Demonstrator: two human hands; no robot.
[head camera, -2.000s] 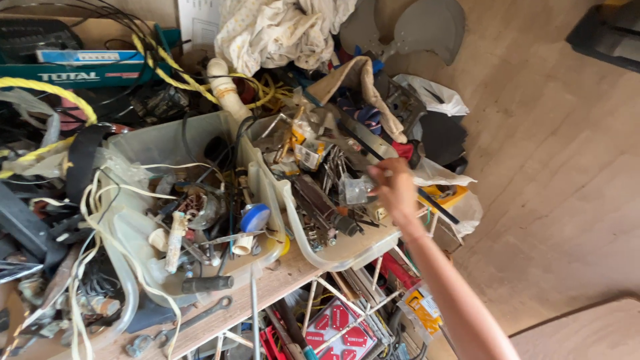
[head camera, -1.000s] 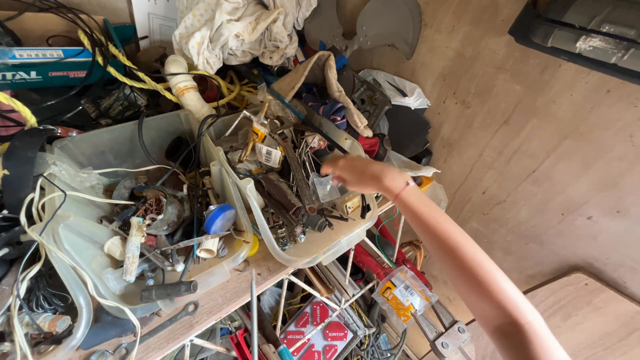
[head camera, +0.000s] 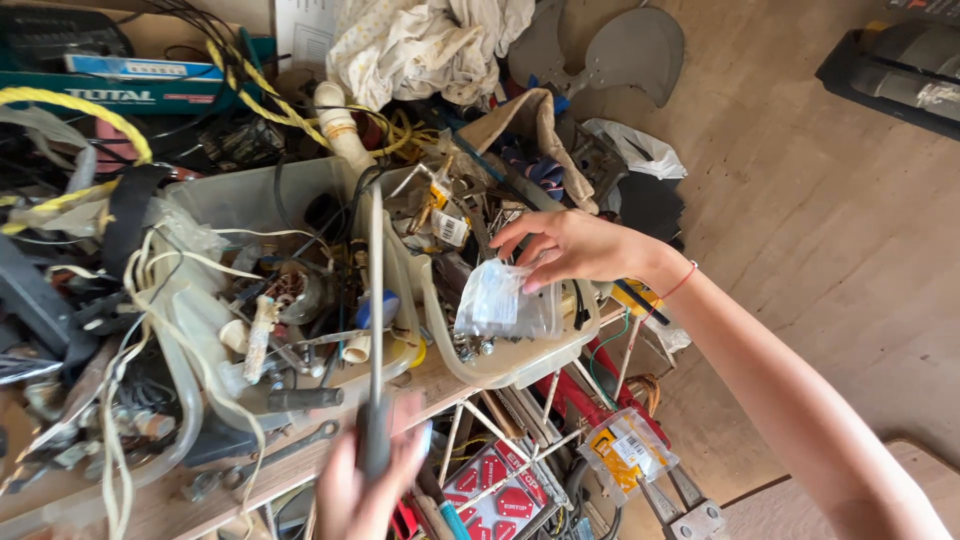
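Note:
My right hand (head camera: 562, 247) pinches the top of a small clear plastic bag (head camera: 504, 304), held over the right-hand translucent plastic bin (head camera: 517, 369). Several metal bits and fasteners lie beneath it in that bin. At the bottom, my left hand (head camera: 371, 469), somewhat blurred, grips the dark handle of a long thin metal rod tool (head camera: 376, 277); its shaft points up in front of the gap between the two bins. What kind of tip it has is not clear. The left-hand translucent bin (head camera: 176, 375) holds pipe pieces, wires and a blue round cap (head camera: 377, 309).
A combination wrench (head camera: 289, 452) lies on the wooden shelf edge. Below are a wire rack (head camera: 491, 424), red-handled bolt cutters (head camera: 686, 517) and a pack of red Emtop magnets (head camera: 499, 487). Behind are a white PVC pipe (head camera: 339, 124), a crumpled cloth (head camera: 420, 52), yellow rope and grey fan blades (head camera: 637, 52).
The small bag has been lifted from the bin's contents by my right hand. My left hand has come into view at the bottom with the rod tool.

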